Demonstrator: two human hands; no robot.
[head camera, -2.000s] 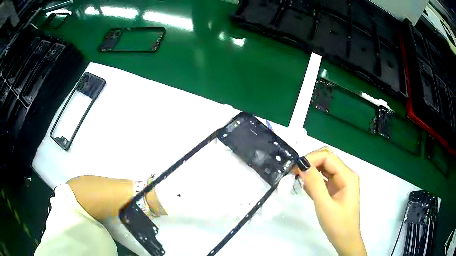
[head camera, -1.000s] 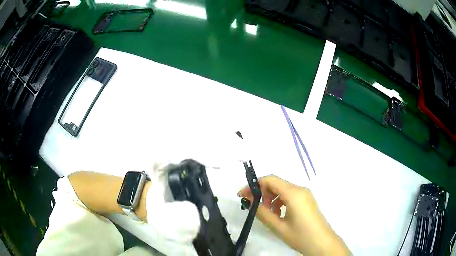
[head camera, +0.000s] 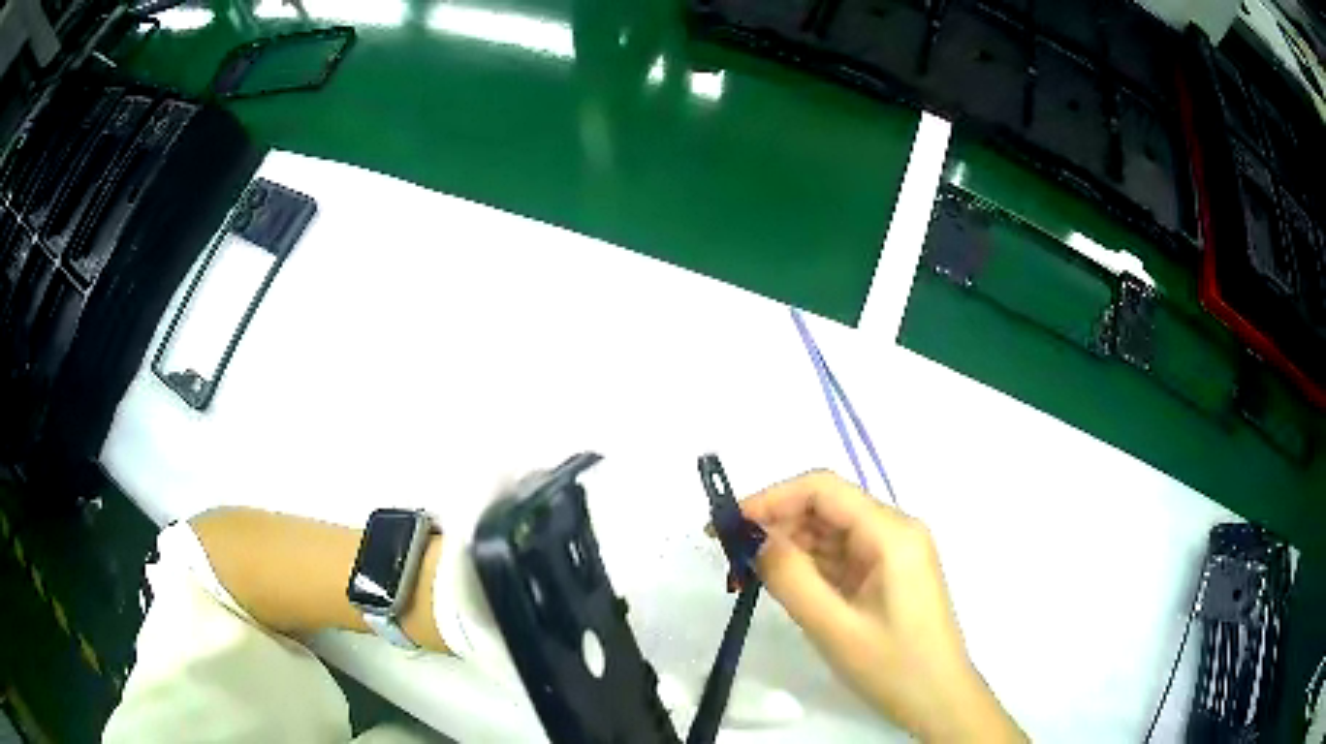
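A black phone middle frame (head camera: 579, 618) is held tilted over the white mat (head camera: 480, 320), its lower end cut off by the picture's bottom edge. My left hand (head camera: 502, 603) is in a white glove that blends into the mat. It is behind the frame's left side and holds it; its fingers are mostly hidden. My right hand (head camera: 851, 581) is bare, its thumb and index finger pinched at the frame's right bar. Whether a small part is between them cannot be told. Blue-purple tweezers (head camera: 839, 400) lie open on the mat beyond my right hand.
A single frame (head camera: 236, 291) lies at the mat's left end. Black trays (head camera: 87, 247) stand left and far right. Frames (head camera: 1040, 284) lie on the green belt (head camera: 582, 175) beyond a white strip (head camera: 905, 225). Stacked frames (head camera: 1240, 625) lie at the right.
The frame has turned from lying broadly across the view to a steep tilt near my left hand. The tweezers came into full view. My right hand has moved to the frame's right bar.
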